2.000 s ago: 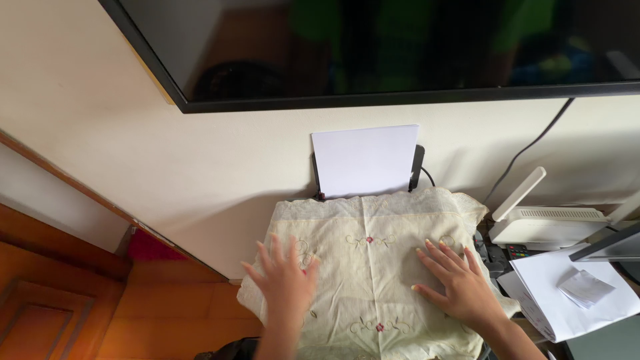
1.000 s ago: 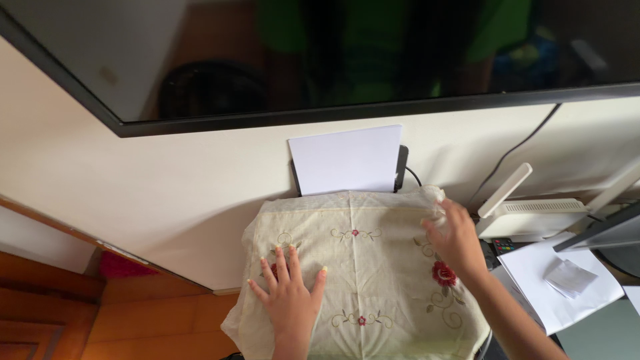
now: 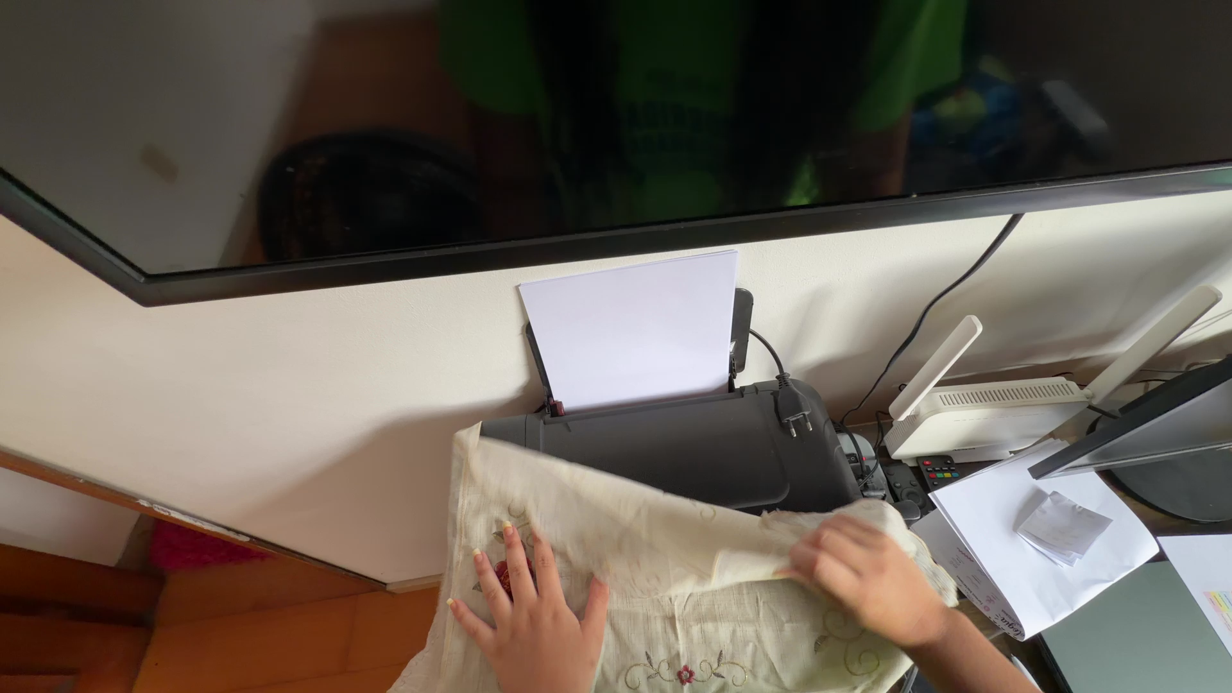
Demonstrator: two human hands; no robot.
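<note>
A cream embroidered cloth with red flowers covers the front part of a black printer. My right hand grips the cloth's far edge, folded back toward me, so the printer's top shows. Flat on the cloth at the left lies my left hand, fingers spread, holding nothing. White paper sheets stand upright in the printer's rear feeder. A black power plug on its cable rests on the printer's right rear corner.
A wall-mounted television hangs above the printer. To the right are a white router, a remote control, papers with a small folded slip on top, and a monitor on a stand.
The cloth's far edge has been pulled back toward me by my right hand, uncovering the printer's top and the plug. My left hand stays on the cloth. The view has shifted.
</note>
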